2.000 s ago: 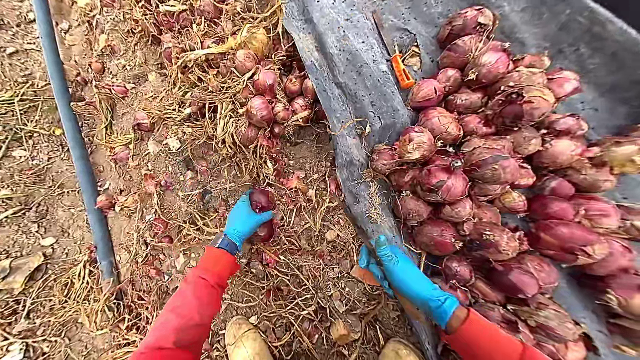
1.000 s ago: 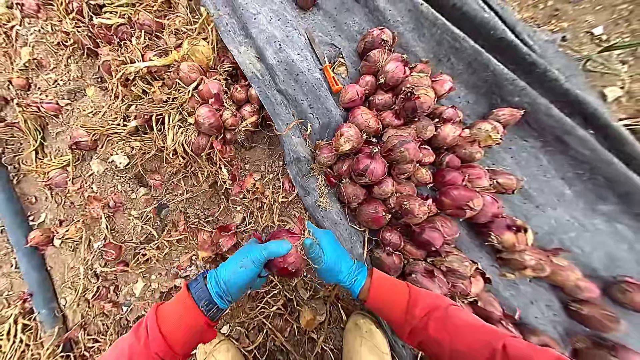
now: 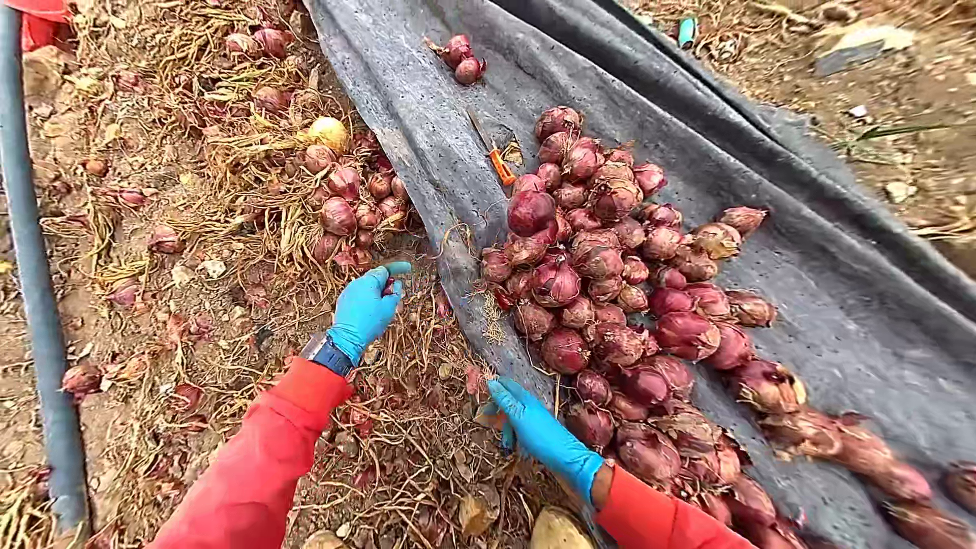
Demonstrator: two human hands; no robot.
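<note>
My left hand (image 3: 367,311), in a blue glove with a watch at the wrist, is over the soil left of the grey sheet (image 3: 862,320), its index finger stretched out. A dark red bit shows by its fingers; no whole onion is in it. My right hand (image 3: 537,431), also gloved, is low at the sheet's near edge. A brownish piece shows by its fingertips; whether it is held is unclear. A large pile of red onions (image 3: 598,259) lies on the sheet right of both hands. A smooth dark onion (image 3: 531,212) sits on the pile's upper left.
An orange-handled knife (image 3: 502,167) lies on the sheet above the pile, with a few onions (image 3: 469,70) farther up. More onions (image 3: 339,216) lie among dry roots and leaves on the soil. A grey pipe (image 3: 38,305) runs along the left. Shoe tips show at the bottom.
One second ago an onion was between both hands; it is now out of them. The hands have moved apart, the left one up and away from the right. The view has shifted.
</note>
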